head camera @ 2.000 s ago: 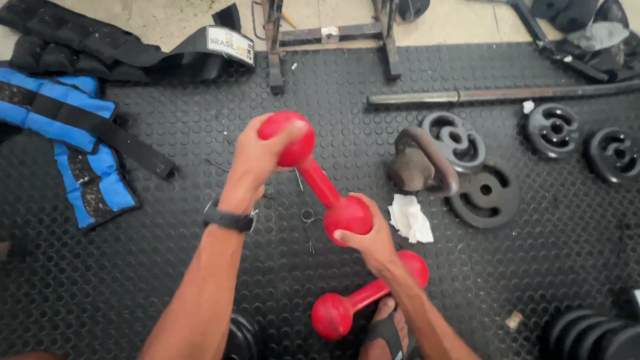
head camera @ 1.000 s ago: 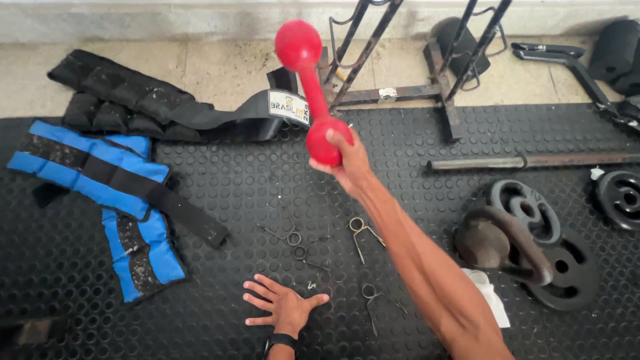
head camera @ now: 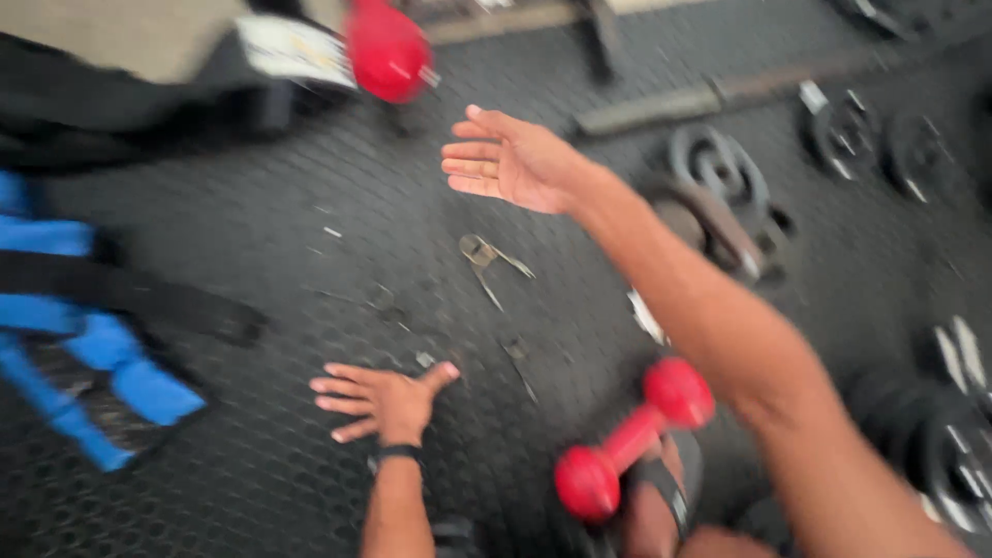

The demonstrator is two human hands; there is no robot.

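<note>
My right hand (head camera: 519, 159) is empty with its fingers extended, above the floor and near the upper middle of the view. Up and left of it, apart from the fingers, is a red dumbbell (head camera: 387, 54), cut off by the top edge. My left hand (head camera: 380, 399), a dark band at its wrist, is spread and holds nothing. A second red dumbbell (head camera: 632, 438) lies by my sandalled foot, below my right forearm. Between the hands, a metal spring collar (head camera: 480, 252) lies on the black rubber mat. The view is blurred.
Blue and black ankle weights (head camera: 155, 387) lie at left, with a black strap (head camera: 77, 108) above them. At right are a kettlebell (head camera: 709, 225), weight plates (head camera: 845, 139) and a metal bar (head camera: 651, 112). More dark plates (head camera: 907, 434) sit at lower right.
Two seconds ago both hands were on a red dumbbell; one second ago only my right hand held it. My right hand has now let go. The view has shifted.
</note>
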